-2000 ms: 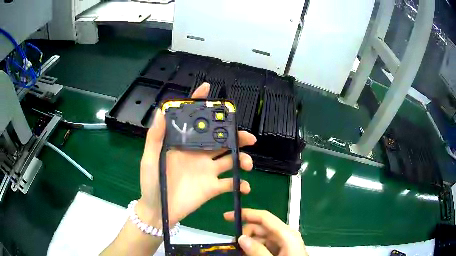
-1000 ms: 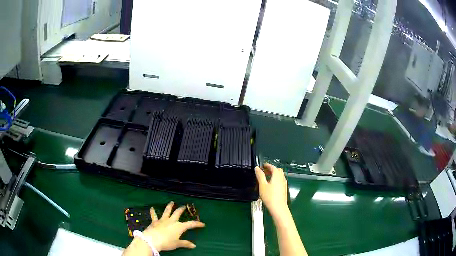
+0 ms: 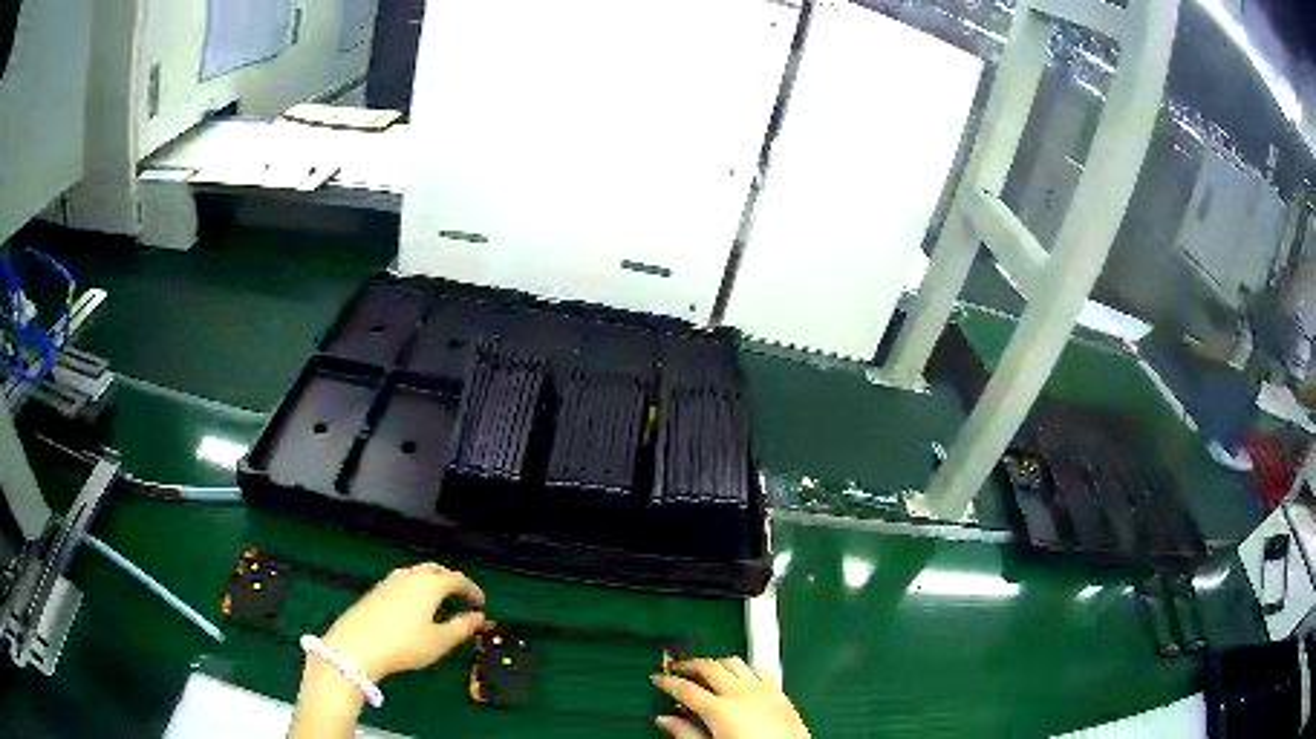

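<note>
Two black phone middle frames lie on the glossy green bench in front of the tray. One frame (image 3: 259, 589) is at the left, its far end partly hidden by my left hand. The other frame (image 3: 502, 664) lies at centre, camera end to the left. My left hand (image 3: 406, 621) is above the bench between the two camera ends, fingers curled; whether it touches a frame is unclear. My right hand (image 3: 726, 696) is at the right end of the centre frame, fingers on or just over its gold-orange end. Its hold is unclear.
A large black tray (image 3: 310, 429) holds upright stacked frames (image 3: 595, 433) in its right pockets; its left pockets are empty. White cabinets (image 3: 577, 145) stand behind. A white post (image 3: 1061, 303) rises at right, with another black tray (image 3: 1104, 491) beyond it. Metal fixtures (image 3: 65, 578) stand at left.
The frame held up two seconds ago is out of my hands. Two frames now show on the bench. My right hand has left the tray's right edge and moved down to the centre frame's end.
</note>
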